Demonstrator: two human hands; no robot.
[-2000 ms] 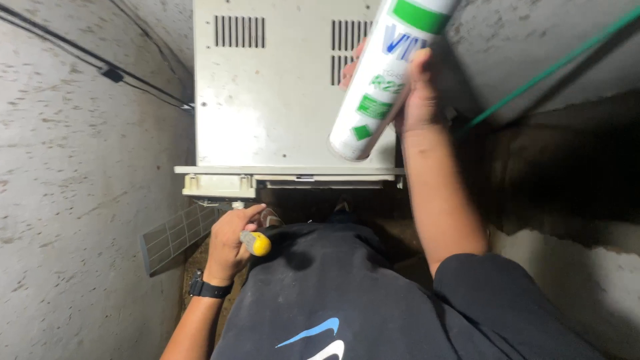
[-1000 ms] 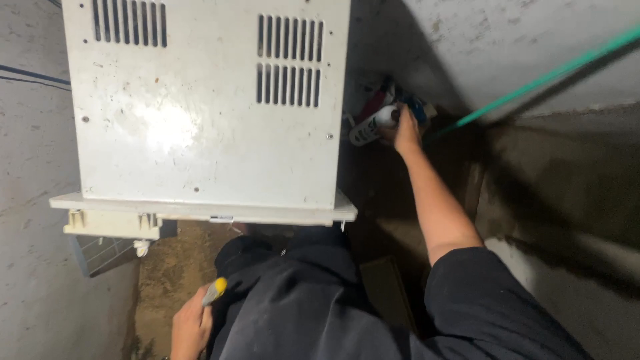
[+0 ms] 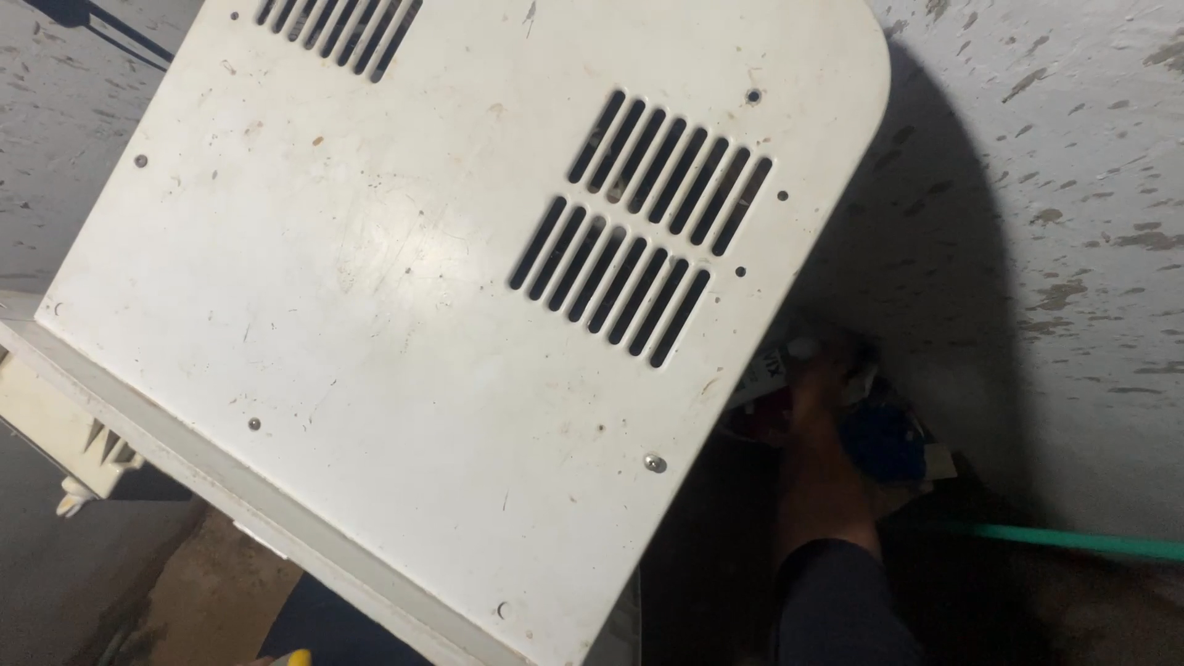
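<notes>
A white metal appliance housing (image 3: pixel 416 268) with slotted vents fills the middle of the view. Beyond its right edge, in shadow, my right hand (image 3: pixel 823 365) is at a white can (image 3: pixel 760 375) bearing writing; whether the fingers still close on it is too dark to tell. Red and blue items (image 3: pixel 883 439) lie beside that hand. At the bottom edge, below the housing's front frame, only a sliver of my left hand (image 3: pixel 264 661) shows, with the yellow end of a tool (image 3: pixel 299 658) against it.
A rough, stained wall (image 3: pixel 1101 277) rises at the right, and another wall stands at the far left. A green hose or rod (image 3: pixel 1073 541) runs along the lower right. A cream plastic part (image 3: pixel 55 416) juts from the housing's front at the left.
My right hand has carried the can from above the housing down to the floor area at its right side. The view has turned and moved closer to the housing.
</notes>
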